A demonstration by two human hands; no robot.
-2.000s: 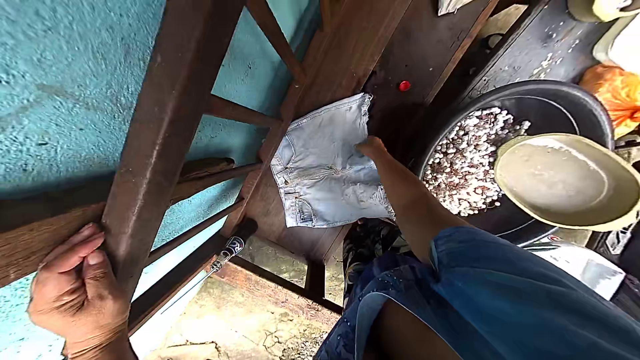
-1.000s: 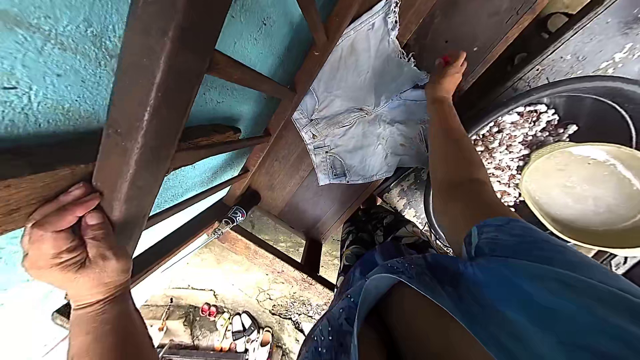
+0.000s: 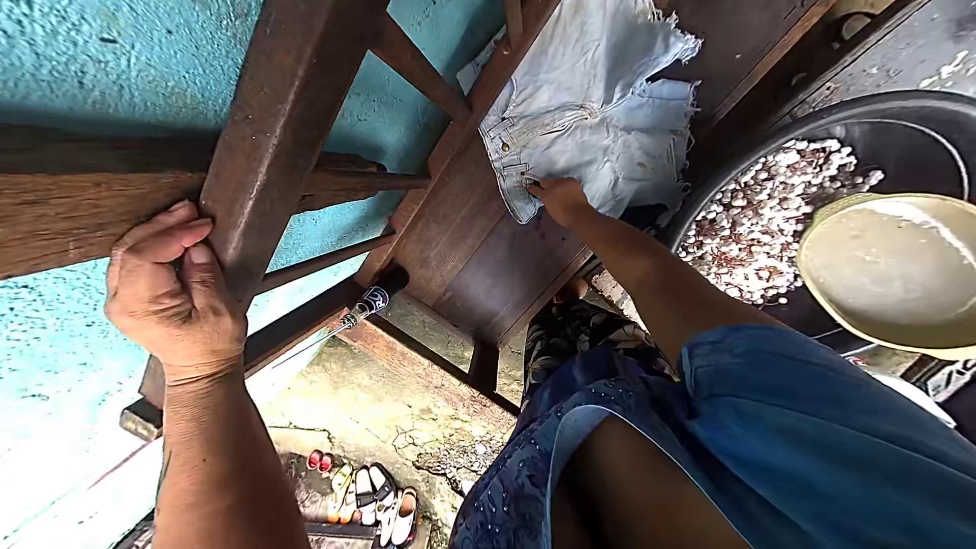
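Note:
Light-blue denim shorts (image 3: 602,114) with frayed hems lie spread on a dark wooden bench seat (image 3: 473,236). My right hand (image 3: 560,200) is on the waistband side of the shorts, fingertips near a belt loop; whether it pinches the cloth is not clear. My left hand (image 3: 175,290) grips the edge of an upright dark wooden post (image 3: 282,145), its fingers curled at the post's side. Beyond the shorts' frayed legs, more of the dark wooden surface shows.
A large black basin (image 3: 808,122) at right holds many small whitish pieces; a yellowish plastic basin (image 3: 892,267) overlaps it. A black-handled metal rod (image 3: 374,299) leans by the bench's end. Several shoes (image 3: 374,496) stand low on the floor. A turquoise wall (image 3: 122,69) is at left.
My right hand has moved from a small red thing beyond the shorts' frayed edge to the waistband. My left hand has stayed at the post. The view has shifted.

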